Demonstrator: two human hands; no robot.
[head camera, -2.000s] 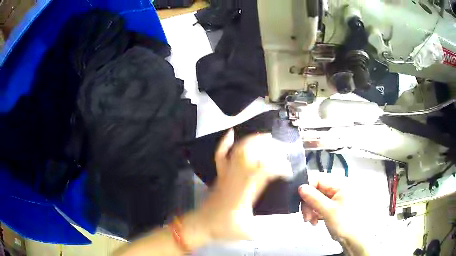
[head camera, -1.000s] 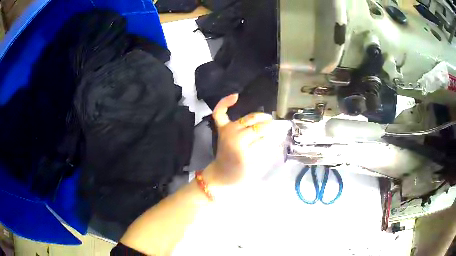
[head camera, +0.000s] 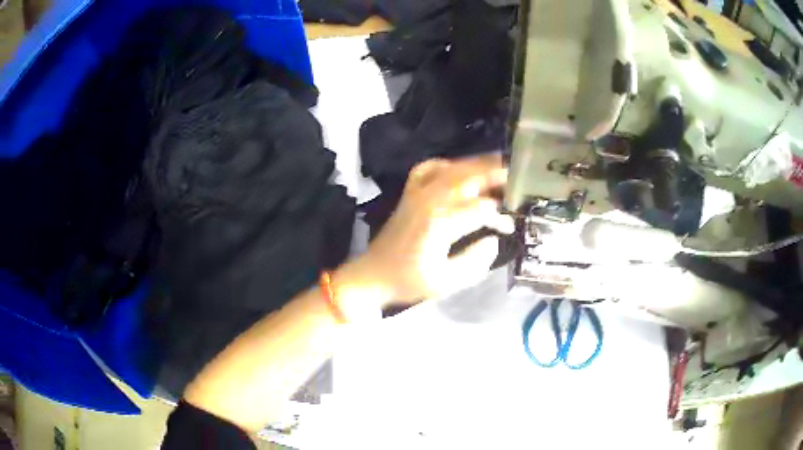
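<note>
My left hand (head camera: 440, 230) is beside the needle area, back up, fingers pointing toward the sewing machine head (head camera: 563, 97). A black fabric piece (head camera: 482, 250) shows between its fingers and thumb and reaches to the presser foot (head camera: 553, 209). The hand is somewhat blurred and covers most of the piece; its fingertips are partly lost behind the machine head's edge. My right hand is not in view. Scissors with blue loop handles (head camera: 563, 336) lie on the white table below the machine arm (head camera: 634, 281), blades hidden.
A large blue bin (head camera: 286, 44) with a big black fabric heap (head camera: 246, 202) fills the left. More black pieces (head camera: 431, 114) lie behind the hand. A red-handled tool (head camera: 678, 383) lies at the right table edge. A white scrap (head camera: 768, 160) is on the machine.
The fabric was pulled away from the front, uncovering the scissors. My right hand left the picture. My left hand moved from the front of the table to beside the needle.
</note>
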